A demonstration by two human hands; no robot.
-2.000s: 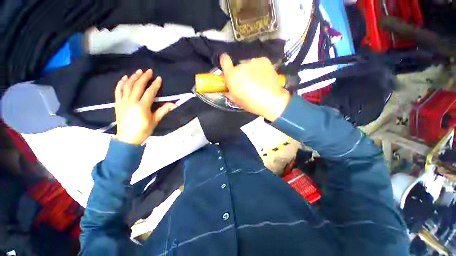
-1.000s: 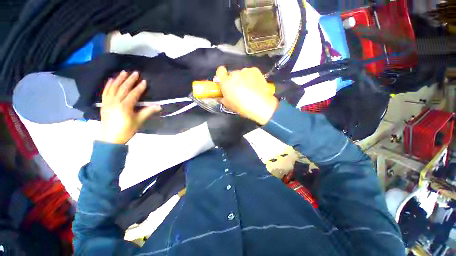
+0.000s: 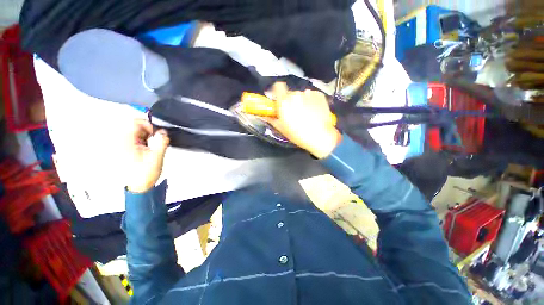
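Observation:
A black garment piece [image 3: 206, 128] with two white lines lies over the grey-blue sleeve board [image 3: 104, 65], whose rounded end shows bare at the left. My right hand [image 3: 307, 121] is closed round the orange handle of the steam iron [image 3: 260, 128], which stands on the cloth at the right end of the visible white lines. My left hand [image 3: 146, 156] is at the left end of the piece, its fingers curled at the cloth's near left corner; the fingertips are blurred, but they seem to pinch the edge.
A large black garment pile [image 3: 197, 15] lies behind the board. The brassy iron rest [image 3: 358, 68] is at the back right, beside hose and cables. White cloth [image 3: 89, 149] covers the table. Red crates stand at the right [image 3: 474, 226] and far left [image 3: 21, 77].
My left hand has gone from lying flat on the cloth to curled fingers at its end. The cloth's left end has shifted, baring more board. The view has turned; the iron stays in my right hand.

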